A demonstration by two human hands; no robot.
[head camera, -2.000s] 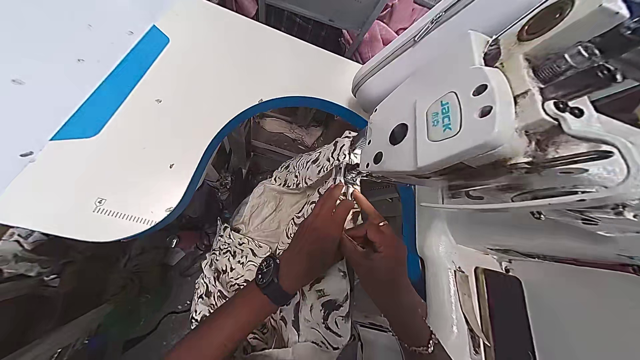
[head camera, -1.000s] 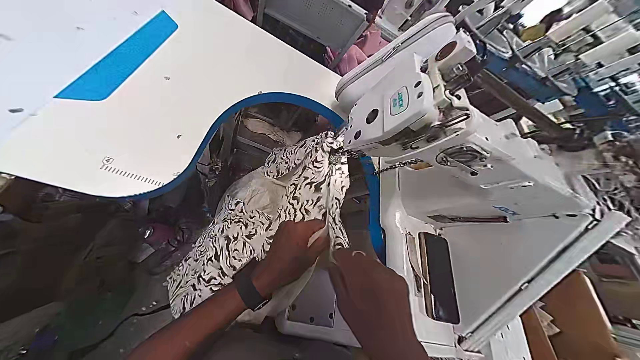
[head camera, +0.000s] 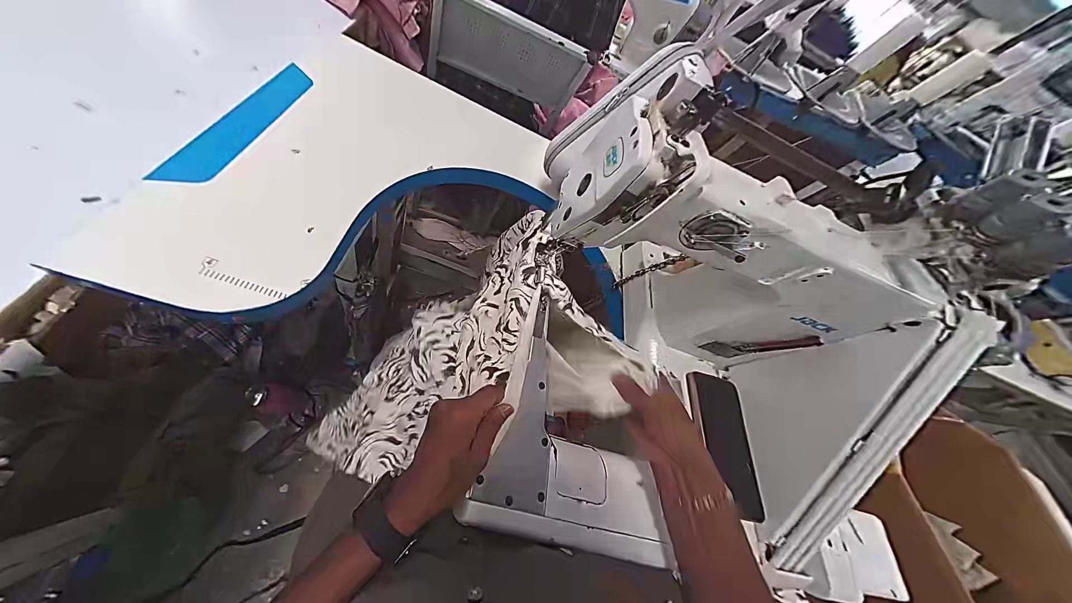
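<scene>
A white fabric with a dark wavy print [head camera: 435,356] runs from under the head of a Jack industrial sewing machine [head camera: 620,159] down toward me. My left hand [head camera: 465,435], with a dark watch at the wrist, grips the edge of the printed part left of the machine's narrow arm [head camera: 529,419]. On the other side of that arm, my right hand [head camera: 662,419] is blurred and holds a second edge, where the pale inner side of the cloth shows. The two edges meet near the needle area, whose details are hidden.
A white table with a blue curved edge [head camera: 335,260] lies at the left and behind. A dark phone [head camera: 725,444] rests on the machine's body at the right. Brown pieces [head camera: 963,502] are at the lower right. More machines and pink cloth [head camera: 578,105] stand farther back.
My hands, close together at the cloth before, are now apart, the right one moved to the right. The fabric edges have spread around the machine's arm. The view has shifted.
</scene>
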